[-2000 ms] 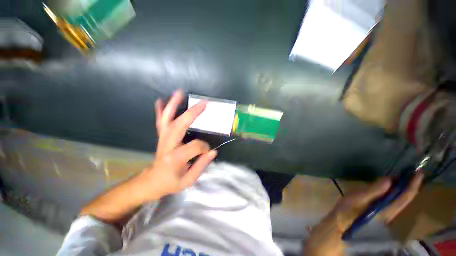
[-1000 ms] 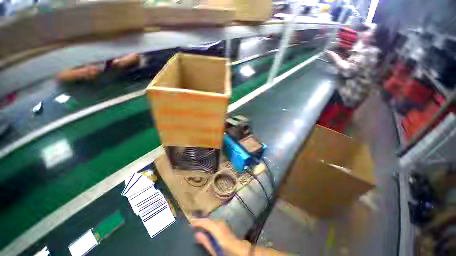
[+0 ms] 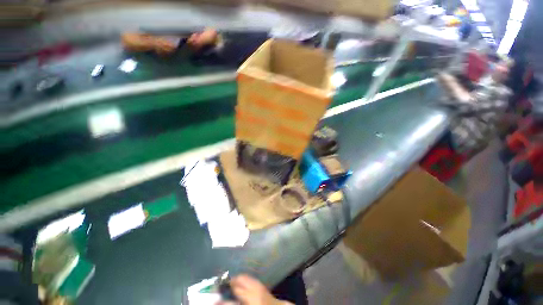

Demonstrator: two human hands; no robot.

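My right hand [image 3: 251, 289] is at the bottom edge, blurred and partly cut off. Its fingers are closed around a dark, pen-like soldering iron [image 3: 227, 288]. Just left of it lies a white display module with a bit of green [image 3: 200, 293], cut off by the edge. Further up the bench lies another white LCD module [image 3: 126, 221] with a green PCB [image 3: 161, 206] at its right end. A pile of overlapping white soldered assemblies [image 3: 214, 205] lies beside the cardboard. A blurred PCB pile [image 3: 76, 278] is at the lower left. My left hand is not in view.
A tall open carton [image 3: 283, 110] stands over a dark fan [image 3: 265, 162] on flat cardboard [image 3: 259, 205], beside a blue soldering station [image 3: 315, 173]. The green conveyor [image 3: 178, 113] runs behind. A large carton [image 3: 411, 226] is at right. Another person [image 3: 482, 107] sits further along; an arm [image 3: 172, 43] shows across.
The view has swung from the near bench to the line, then slightly back left and down. The PCB pile has come back in at left. My right hand shows lower, beside a display module.
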